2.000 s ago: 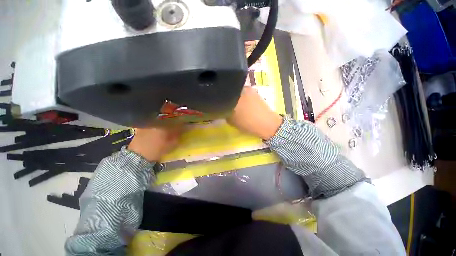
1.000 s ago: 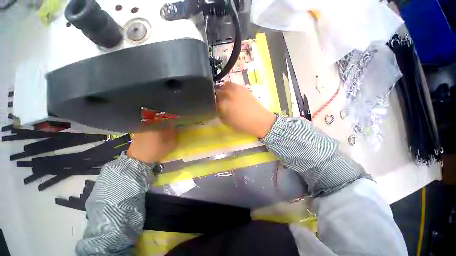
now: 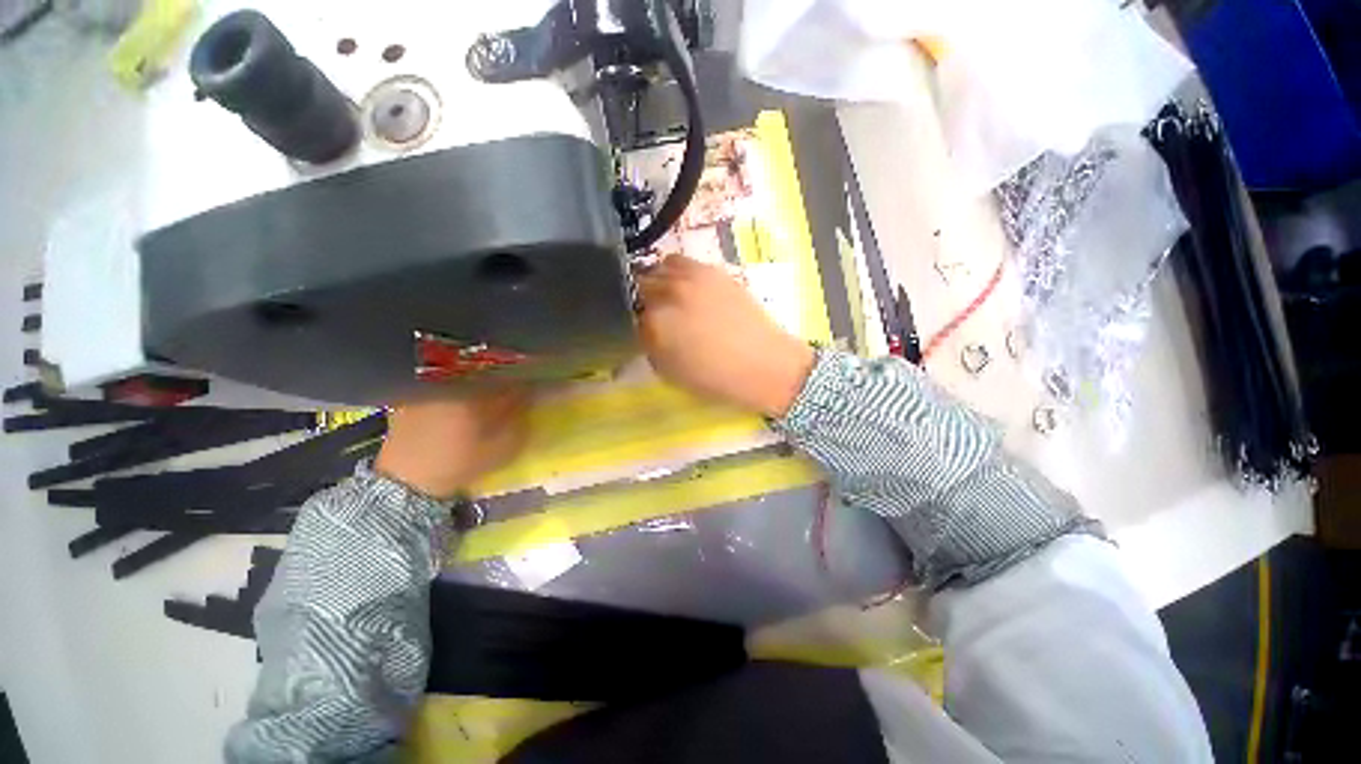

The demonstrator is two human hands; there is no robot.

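The sewing machine head (image 3: 388, 269), dark grey with a red logo, covers the sewing spot. My right hand (image 3: 717, 332) is at the head's right edge with bent fingers; its fingertips are partly hidden and I cannot tell what it holds. My left hand (image 3: 455, 436) is under the head's lower edge, its fingers blurred and partly hidden. Part-sewn black straps (image 3: 194, 485) fan out at the left. A pile of black webbing straps (image 3: 582, 642) lies directly in front of me.
Yellow tape (image 3: 642, 500) edges the plate. Loose metal rings (image 3: 976, 358), a red cord (image 3: 963, 317) and a plastic bag of hardware (image 3: 1097, 284) lie at the right. A long black strap bundle (image 3: 1231, 299) is at the far right, and a white plastic sheet (image 3: 970, 75) is behind.
The view has shifted, so the machine head appears further left and more of the area beside it shows. My right hand has its fingers in view beside the head; my left hand stays under its edge.
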